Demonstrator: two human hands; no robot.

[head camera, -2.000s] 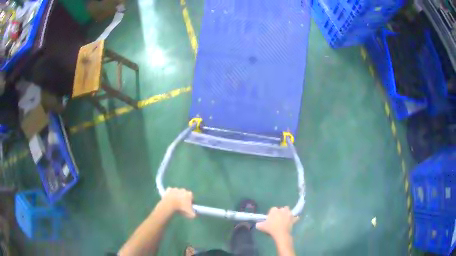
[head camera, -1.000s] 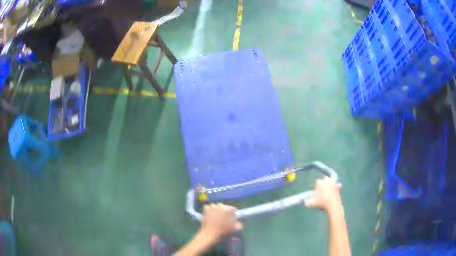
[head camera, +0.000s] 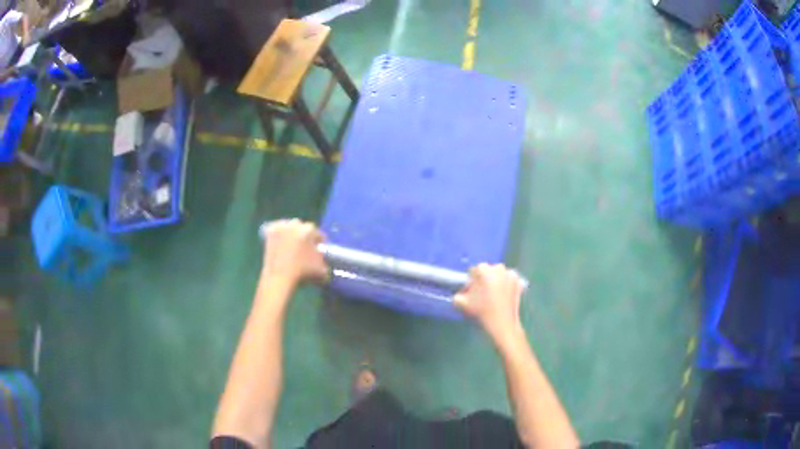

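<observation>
The platform trolley point(head camera: 430, 158) stands on the green floor in front of me, its flat blue deck bare. Its silver push handle point(head camera: 395, 265) crosses over the near end of the deck. My left hand point(head camera: 295, 251) is closed around the handle near its left end. My right hand point(head camera: 491, 292) is closed around it near its right end. Both hands are bare. The yellow joints of the handle do not show.
A wooden stool point(head camera: 285, 61) stands close to the deck's far left corner. At left are a blue tote point(head camera: 182, 167) with odds and ends and a blue stool point(head camera: 54, 232). Stacked blue crates point(head camera: 724, 123) stand at right, by a yellow floor line.
The trolley has turned and its handle has swung upright over the near end of the deck. Both hands have stayed on the handle. The stool and tote appear further right.
</observation>
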